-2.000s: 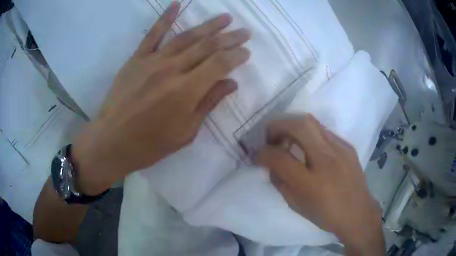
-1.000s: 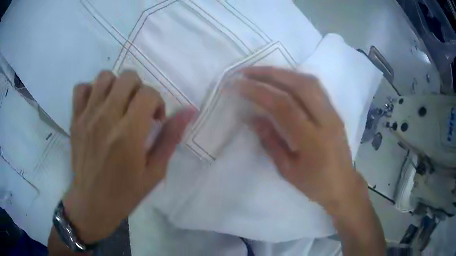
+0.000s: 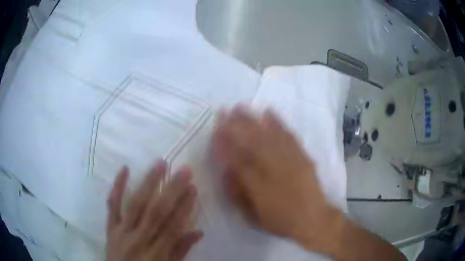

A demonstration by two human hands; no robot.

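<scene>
A large white garment panel (image 3: 56, 117) lies spread in front of me. A white patch pocket (image 3: 137, 122) with a pointed end and dark double stitch lines is on it. My left hand (image 3: 153, 219) lies on the panel at the pocket's lower edge, fingers spread, cut off by the bottom edge of the picture. My right hand (image 3: 265, 168) is blurred and lies on the white cloth right of the pocket, back up. A folded white cloth part (image 3: 306, 97) reaches towards the sewing machine. What is under my palms is hidden.
An off-white sewing machine head (image 3: 408, 117) stands at the right, with small metal parts below its left end. A pale grey machine table (image 3: 255, 30) with a metal fitting (image 3: 347, 64) is behind the cloth. More white cloth (image 3: 30, 224) lies at the lower left.
The panel and pocket have shifted left and turned, and more of the table and machine shows. My left hand has moved down. My right hand has moved slightly left and lies flatter.
</scene>
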